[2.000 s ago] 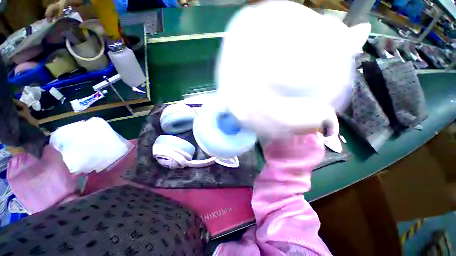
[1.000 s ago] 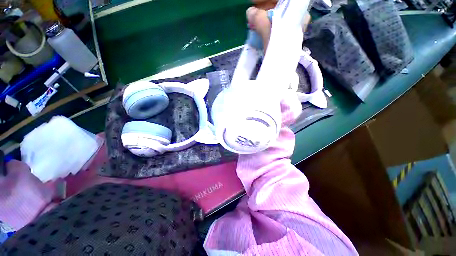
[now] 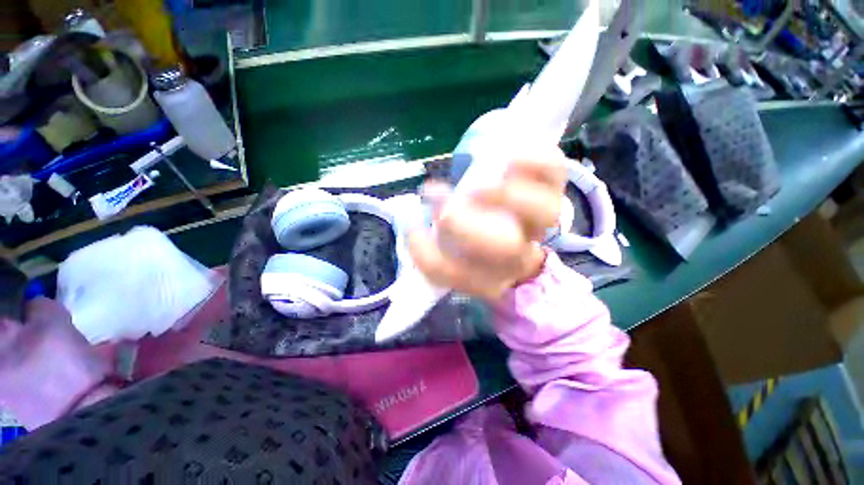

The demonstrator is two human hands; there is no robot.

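My right hand (image 3: 497, 227), in a pink sleeve, is closed around white cat-ear headphones (image 3: 540, 104) held up over the bench. They are blurred, and the hand hides part of them. Another white pair with pale blue cushions (image 3: 311, 220) lies on a dark grey printed bag (image 3: 365, 327), left of the hand. A further white headband (image 3: 599, 208) lies behind and right of the hand. A pink sleeve (image 3: 52, 355) shows at the lower left, but my left hand is not visible.
White sheets (image 3: 133, 284) lie left on the pink mat (image 3: 426, 384). A squeeze bottle (image 3: 196, 116), small tube (image 3: 123, 196) and blue tray (image 3: 81, 142) are upper left. Printed bags (image 3: 734, 147) lie right on the green bench. A carton (image 3: 777, 303) is lower right.
My right hand has come down and nearer with the headphones, whose tilt has changed. The camera view has shifted. The pair on the bag still lies there.
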